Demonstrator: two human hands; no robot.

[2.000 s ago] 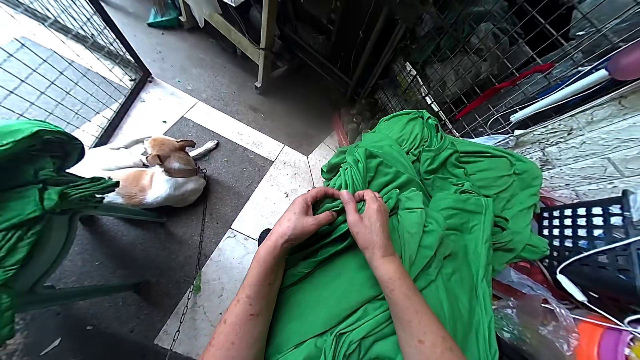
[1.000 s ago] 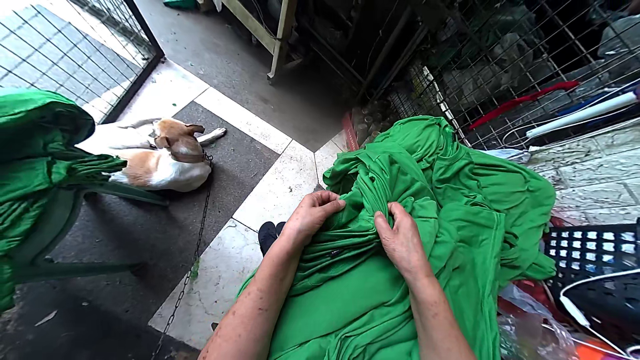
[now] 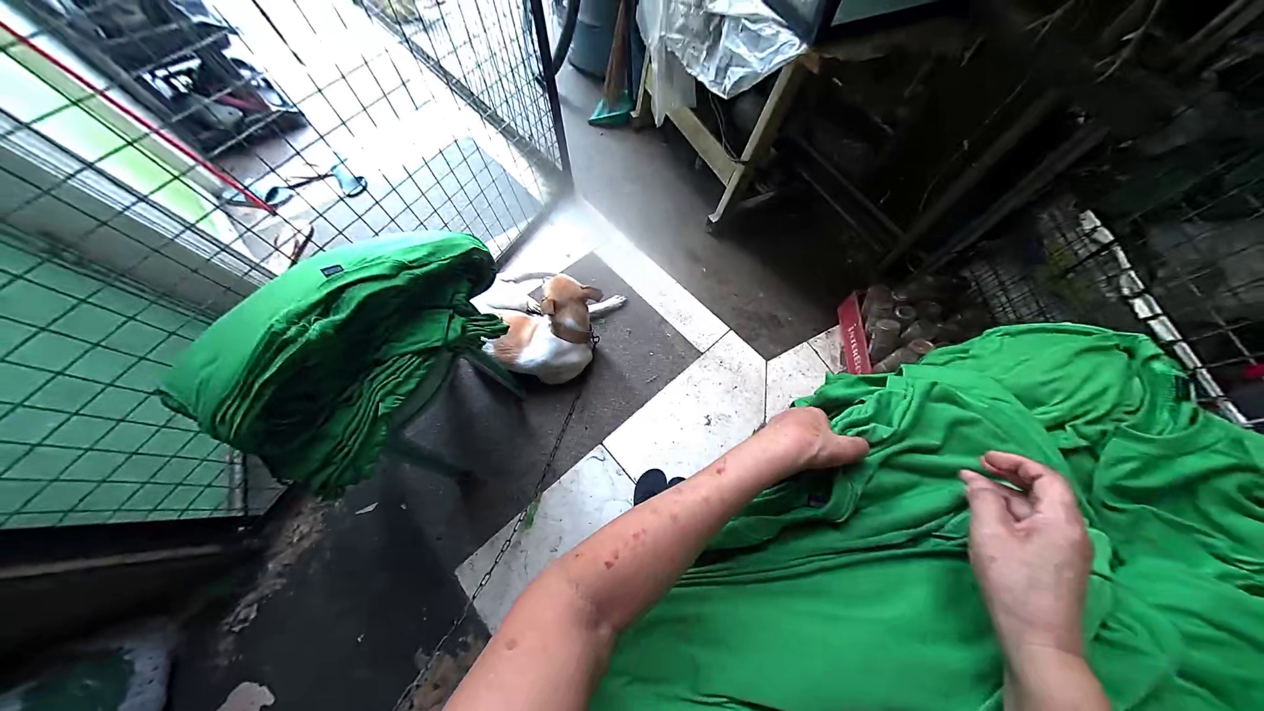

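Green shirts [image 3: 820,632] lie in a loose, rumpled heap in front of me, filling the lower right. My left hand [image 3: 812,439] is at the heap's upper left edge, fingertips against the bunched fabric; whether it grips a fold is hidden. Over the middle of the heap is my right hand [image 3: 1032,533], its fingers curled with thumb and fingertips apart, no cloth visible between them. A small dark label shows on the cloth below my left hand. To the left, a thick stack of folded green garments [image 3: 326,336] rests on a green plastic chair [image 3: 425,415].
A white and tan dog [image 3: 553,341] lies on the floor beside the chair, with a chain [image 3: 513,538] running toward me. Wire mesh panels [image 3: 395,148] stand at left and right. Behind the heap is a red box [image 3: 855,334] beside glass jars. A wooden-legged table [image 3: 731,163] stands farther back.
The view has swung left, bringing more of the stacked garments into sight. My hands have moved farther apart, and my right hand's fingers have come off the cloth.
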